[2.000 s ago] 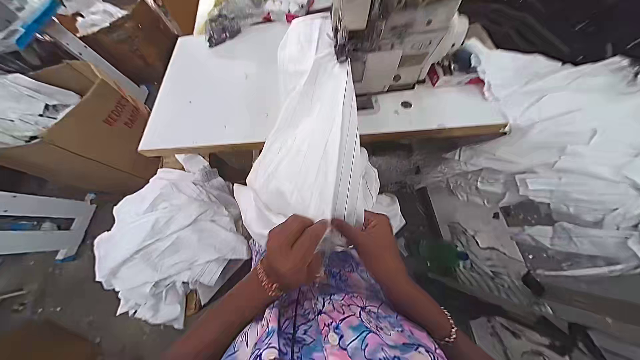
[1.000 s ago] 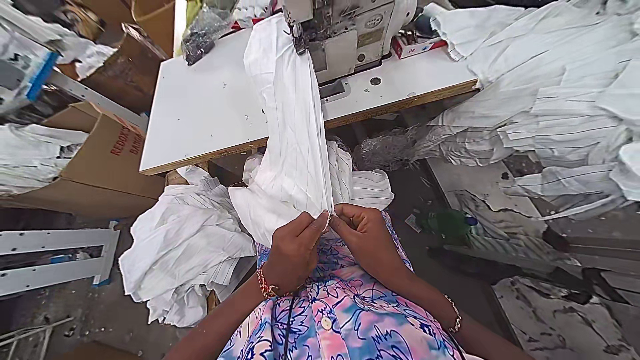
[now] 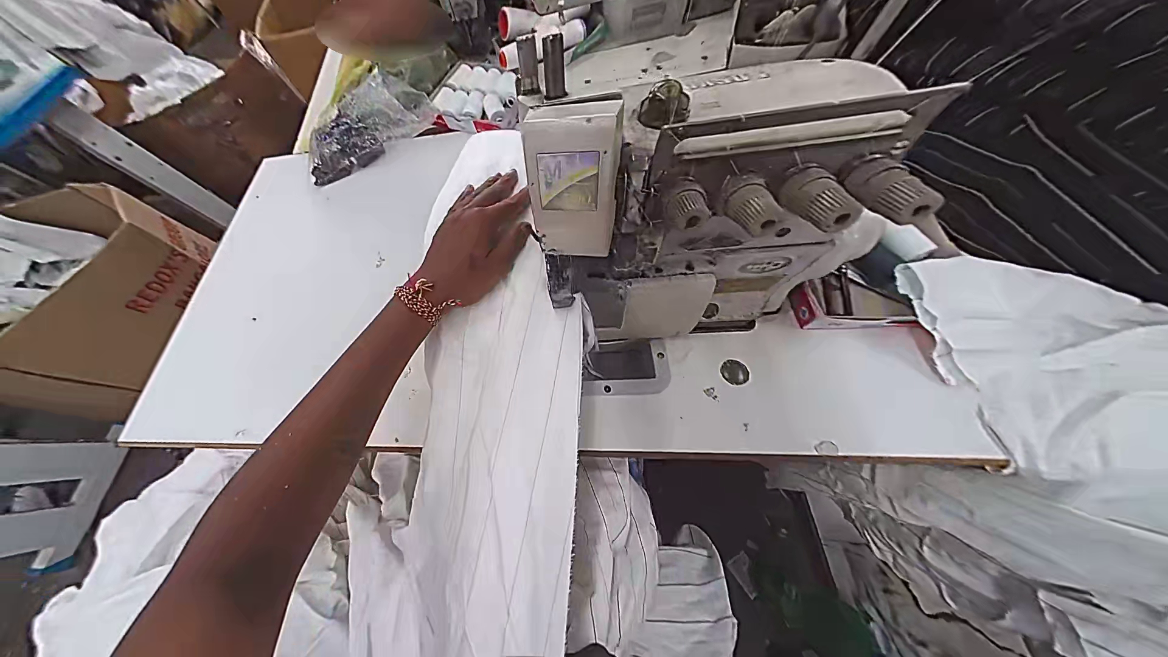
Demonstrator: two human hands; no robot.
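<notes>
My left hand [image 3: 479, 239] lies flat on a long piece of white striped fabric [image 3: 502, 392], fingers spread, just left of the sewing head. The fabric runs from the white table top down over its front edge, and its right edge passes by the presser foot area of an industrial overlock sewing machine [image 3: 757, 219]. A red and gold thread bracelet circles my left wrist. My right hand is not in view.
The white table top [image 3: 319, 301] carries a plastic bag [image 3: 365, 119] and white thread spools [image 3: 474, 91] at the back. White fabric heaps [image 3: 1077, 365] lie at the right and below the table. A cardboard box [image 3: 109, 301] stands at the left.
My left hand has moved from the fabric's near end up onto the part beside the machine head. My right hand has left the fabric and the view. The view has come nearer the machine.
</notes>
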